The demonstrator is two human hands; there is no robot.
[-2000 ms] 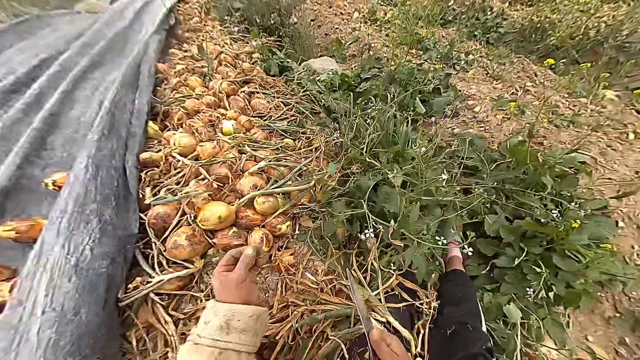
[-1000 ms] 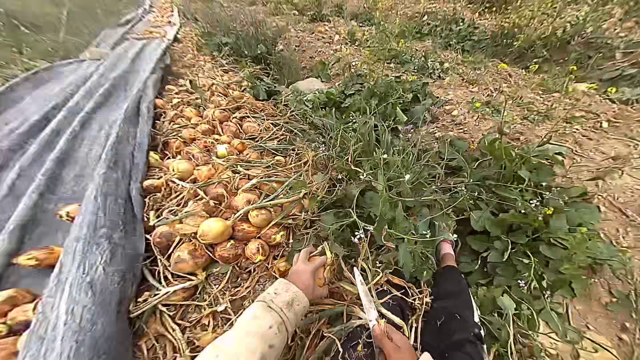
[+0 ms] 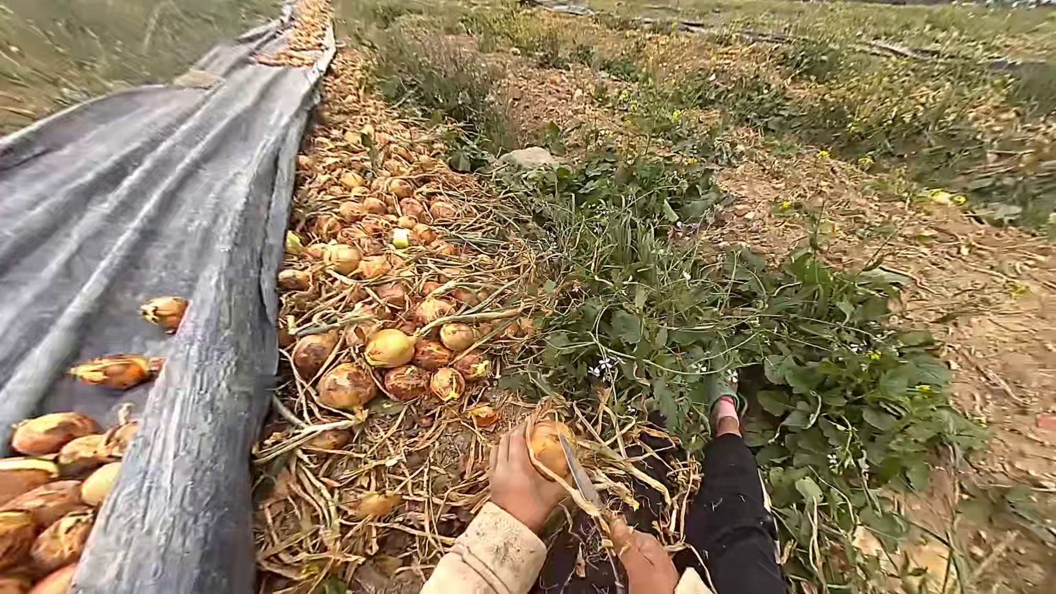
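Note:
At the lower middle of the head view, my left hand [image 3: 521, 478] is closed around a yellow-brown onion [image 3: 548, 448]. My right hand [image 3: 643, 559] grips a knife [image 3: 582, 474], whose blade lies against the right side of that onion. Dry stalks and roots hang near the blade and partly cover the right hand. Several loose onions [image 3: 389, 348] lie on the ground ahead and to the left of my left hand, among dried leaves.
A grey fabric sheet [image 3: 219, 363] runs along the left, with more onions [image 3: 62, 503] on it. Green weeds [image 3: 652, 280] grow ahead and to the right. My leg in black trousers [image 3: 730, 516] is at lower right. A stone [image 3: 530, 157] lies farther off.
My left hand has moved right from the loose onions on the ground and now holds an onion against the knife. The view has tilted up.

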